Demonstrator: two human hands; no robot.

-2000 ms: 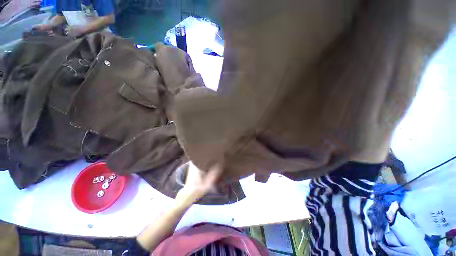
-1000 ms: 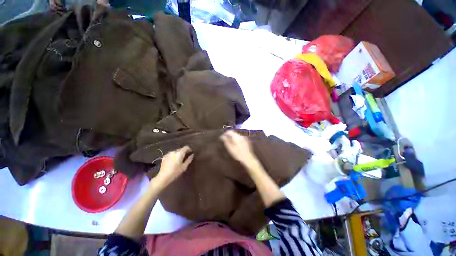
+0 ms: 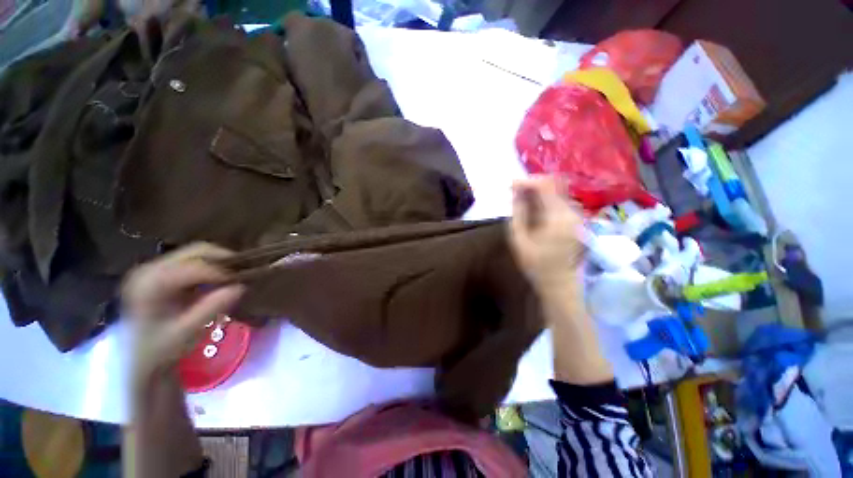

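Observation:
A dark brown coat piece (image 3: 402,299) is stretched between my two hands, its long edge lifted and nearly straight across. My left hand (image 3: 182,289) grips the left end of this edge, above the red button bowl (image 3: 224,369), and partly hides the bowl. My right hand (image 3: 547,233) grips the right end, near the red bags. Several pale buttons (image 3: 209,352) lie in the bowl. Small pale marks show on the cloth near my left hand. I cannot see a needle or thread.
A larger brown coat (image 3: 206,140) lies at the left, with a pocket flap and a pale button. At the right are a red plastic bag (image 3: 575,140), a white and orange box (image 3: 706,89), white cones, a blue object (image 3: 666,338) and a yellow-green tool (image 3: 725,286). Another person's hands show at the top left.
The raised cloth came down onto the table, hands laid it flat, then moved apart and pulled its edge taut. My left hand went left over the bowl, my right hand right and up.

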